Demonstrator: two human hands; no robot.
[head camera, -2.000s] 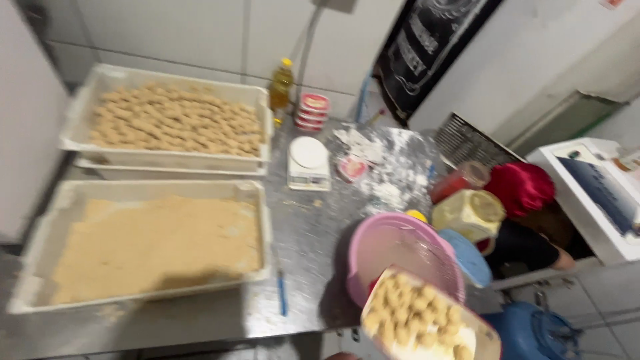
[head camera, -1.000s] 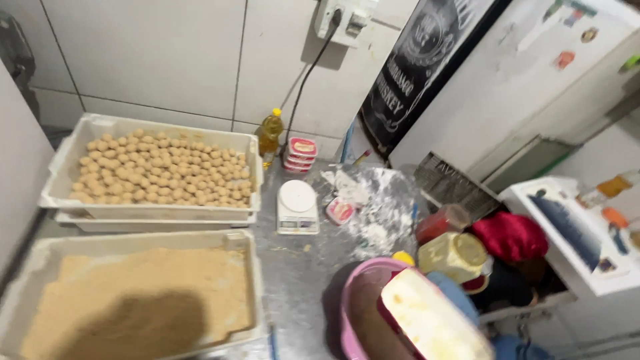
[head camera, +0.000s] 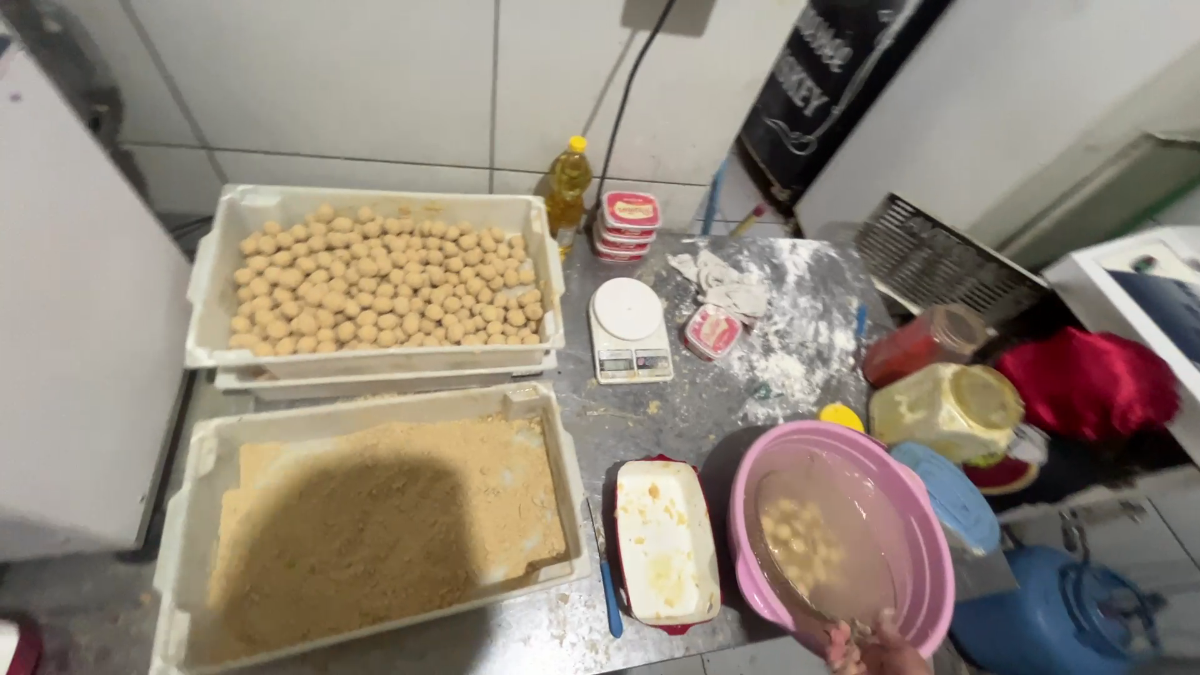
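At the near rim of a pink plastic basin (head camera: 750, 572), my right hand (head camera: 886, 647) grips the edge of a round, thin-rimmed utensil (head camera: 783, 586), perhaps a strainer. It sits in cloudy liquid inside the basin, with several pale dough balls (head camera: 802, 544) gathered at its left part. The fingers are partly cut off by the frame's bottom edge. My left hand is not seen for certain. Left of the basin lies a white rectangular dish (head camera: 667, 544) with red outside and handles, holding only crumbs and smears.
A crate of coated balls (head camera: 375, 281) stands behind a crate of light-brown crumbs (head camera: 375, 525). A blue-handled knife (head camera: 610, 595) lies beside the dish. Further back are a kitchen scale (head camera: 630, 333), oil bottle (head camera: 568, 192) and stacked tubs (head camera: 626, 225). Jars (head camera: 937, 412) crowd the basin's right side.
The dish, full of balls two seconds ago and tilted over the basin, now rests on the table left of it. Balls now lie in the basin.
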